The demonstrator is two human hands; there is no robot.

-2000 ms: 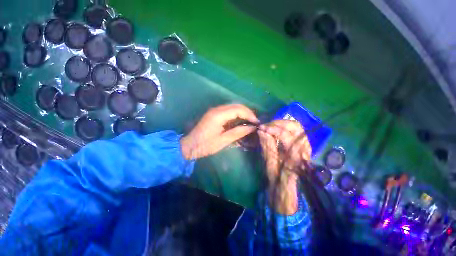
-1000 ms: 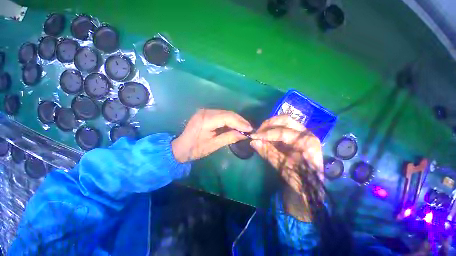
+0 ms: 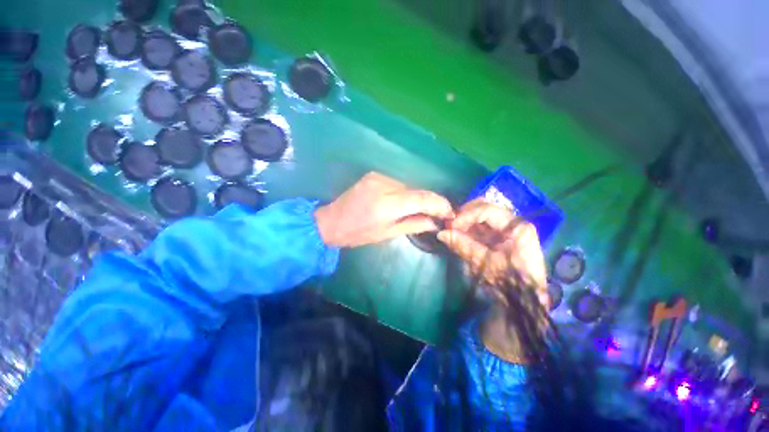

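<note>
My left hand (image 3: pixel 379 213), bare, in a blue sleeve, reaches in from the left with thumb and fingers pinched. My right hand (image 3: pixel 499 249) meets it fingertip to fingertip, fingers curled, with dark strands blurring across it. Anything between the fingertips is too small and blurred to tell. A round black housing (image 3: pixel 427 243) shows just below the fingertips, partly hidden by them; I cannot tell if they touch it. The blue parts bin (image 3: pixel 540 213) with silvery contents is right behind my right hand, partly covered by it.
Many black housings (image 3: pixel 205 114) with shiny clear film lie at the upper left of the green bench. A clear tray (image 3: pixel 93 181) holds some at the left edge. Several housings (image 3: pixel 568 265) lie right of the bin. An orange-handled tool (image 3: pixel 669 310) and purple lights are at lower right.
The view has shifted back and forth. My hands stay together near the bin. The thin dark sliver seen at the fingertips a second ago can no longer be made out.
</note>
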